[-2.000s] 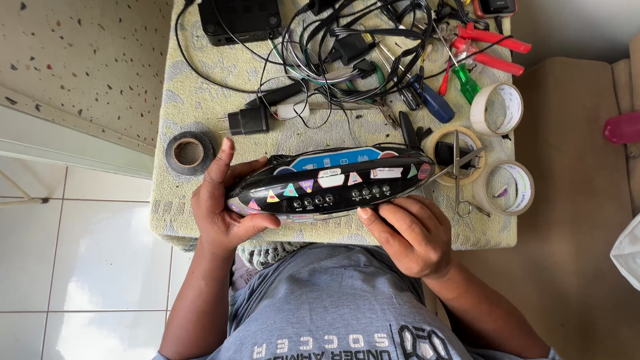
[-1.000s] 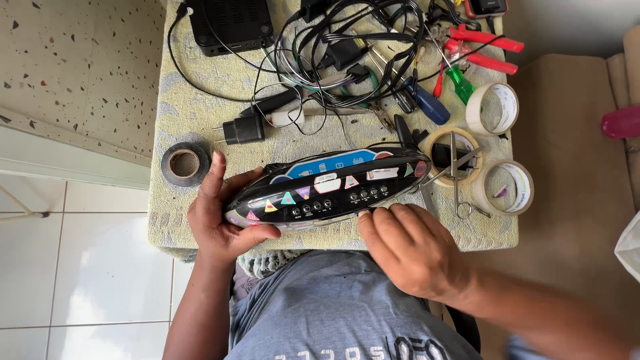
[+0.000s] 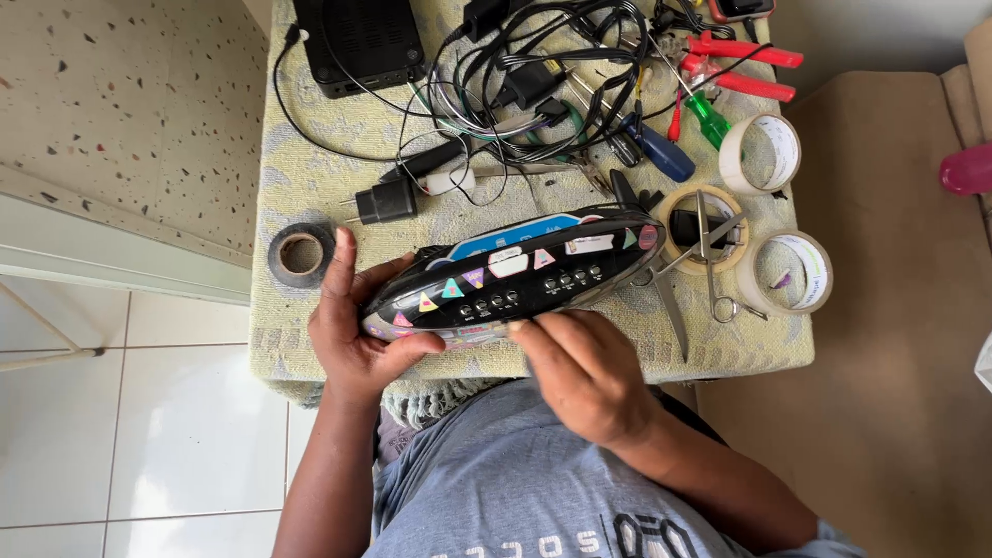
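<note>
A black, oval electronic device (image 3: 527, 283) with silver push buttons and colourful stickers is tilted over the near edge of the cloth-covered table (image 3: 294, 356). My left hand (image 3: 360, 325) grips its left end, thumb below and fingers behind. My right hand (image 3: 589, 372) touches its lower edge near the middle with the fingertips bunched; whether something small is pinched there cannot be seen. A blue label (image 3: 511, 239) shows on the device's far side. Just left of my left hand lies a roll of black tape (image 3: 301, 256). Scissors (image 3: 704, 232) rest on a masking tape roll (image 3: 732, 203) to the right.
Tangled black cables (image 3: 496, 77), a black box (image 3: 360, 43) and a plug adapter (image 3: 386, 201) lie at the back. Red-handled pliers (image 3: 744, 66), a green screwdriver (image 3: 707, 120), a blue screwdriver (image 3: 666, 155) and more tape rolls (image 3: 759, 153) stand at the right. A brown sofa (image 3: 868, 271) adjoins.
My right hand has shifted a little along the device's lower edge, and its fingers are more bunched than two seconds ago. My left hand keeps its grip on the left end.
</note>
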